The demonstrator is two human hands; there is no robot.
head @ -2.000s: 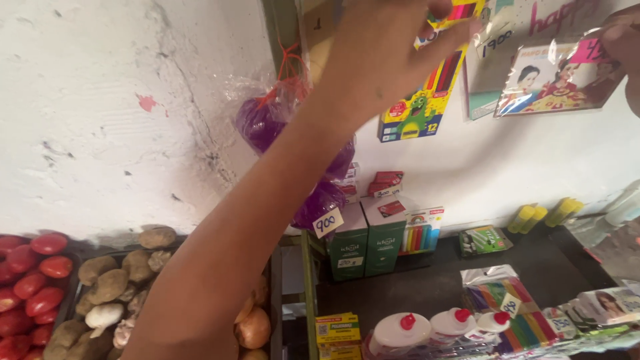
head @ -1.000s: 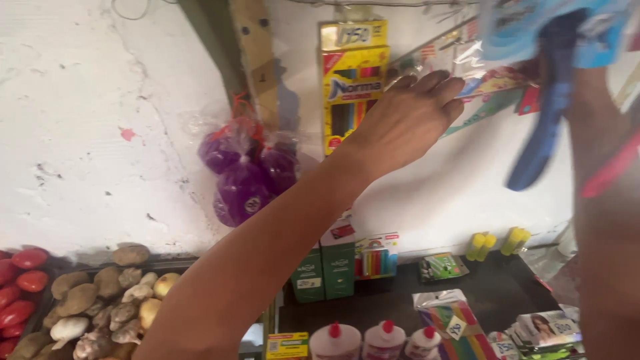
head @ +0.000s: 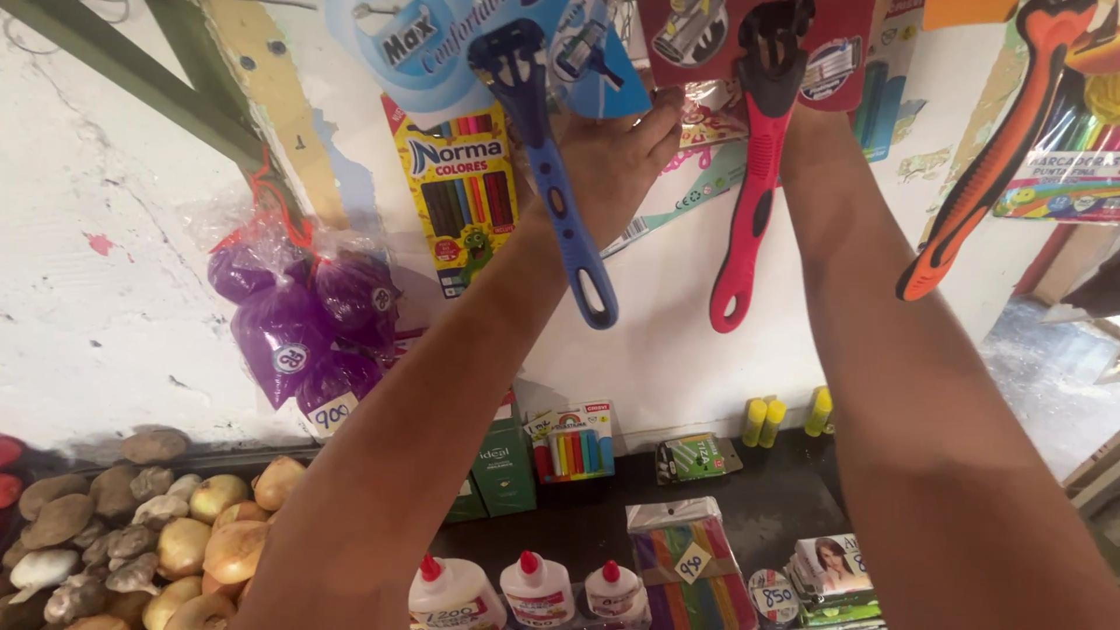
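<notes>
My left hand (head: 617, 166) reaches up against the wall beside a yellow box of colored pencils (head: 464, 197), its fingers at the upper edge of a hanging card with pink lettering (head: 700, 188). A blue razor (head: 560, 188) on a blue card hangs in front of my left wrist. My right forearm (head: 884, 289) rises to the same card, while the right hand is hidden behind a red razor's dark red backing card (head: 840, 52). The red razor (head: 759, 192) hangs between my arms. An orange razor (head: 984, 166) hangs at the right. Whether my left hand grips the card is unclear.
Bags of purple liquid (head: 284, 332) hang at left above potatoes (head: 66, 521), garlic and onions (head: 232, 551). On the dark shelf (head: 774, 490) below stand glue bottles (head: 538, 595), green boxes (head: 506, 468), modeling clay (head: 573, 442), colored craft sticks (head: 696, 569) and yellow glue sticks (head: 770, 424).
The view has shifted, and the hanging razors now cover much of the hands. My left hand has gone from in front of the pencil boxes to the hanging card on their right.
</notes>
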